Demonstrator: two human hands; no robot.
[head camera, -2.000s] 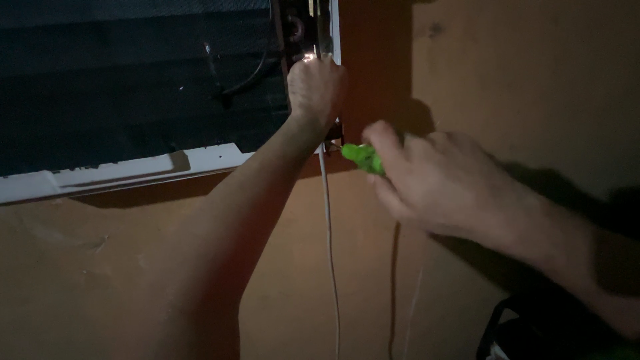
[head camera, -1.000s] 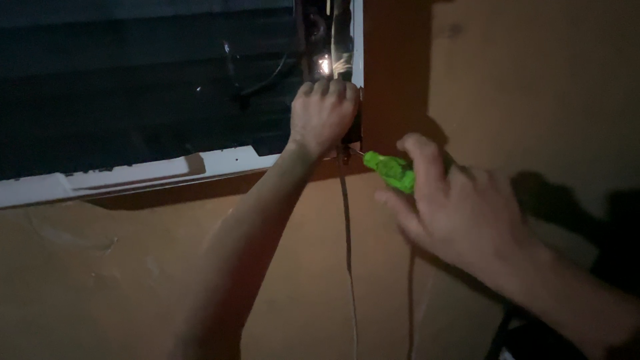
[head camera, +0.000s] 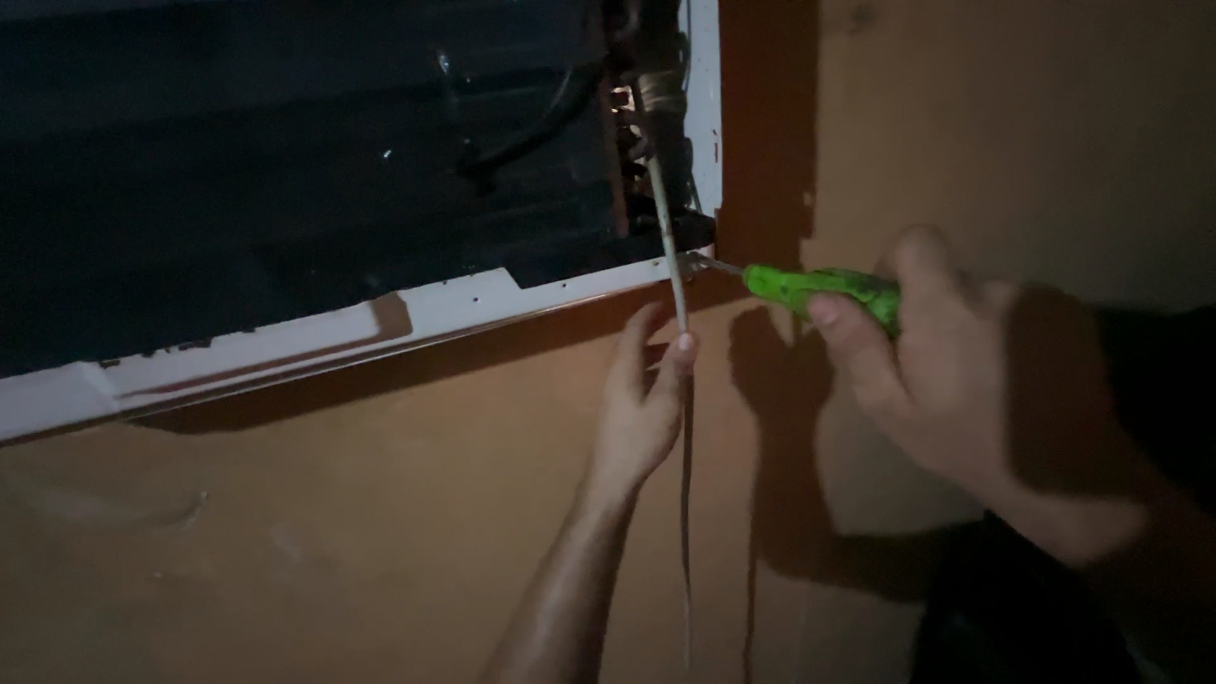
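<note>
My left hand (head camera: 651, 399) is below the lower right corner of a white metal frame (head camera: 446, 299), its thumb and fingers at a thin pale cable (head camera: 670, 237). That cable comes down from inside the unit, past the frame's edge, and hangs along the wall. On the right, my right hand (head camera: 950, 361) grips the green handle of a screwdriver (head camera: 817, 285). The thin shaft points left at the frame's corner, by a small metal part (head camera: 696, 261); whether the tip touches it cannot be told.
The dark finned panel (head camera: 285, 190) of the unit fills the upper left. Bent pipes (head camera: 632, 123) and a dark hose (head camera: 532, 133) show at its right side. The orange-brown wall (head camera: 332, 541) lies below and to the right, with shadows of the hands. A dark object stands at the lower right.
My left hand has come down from the inside of the unit's right side to the cable below the corner. The screwdriver stays in my right hand by the corner.
</note>
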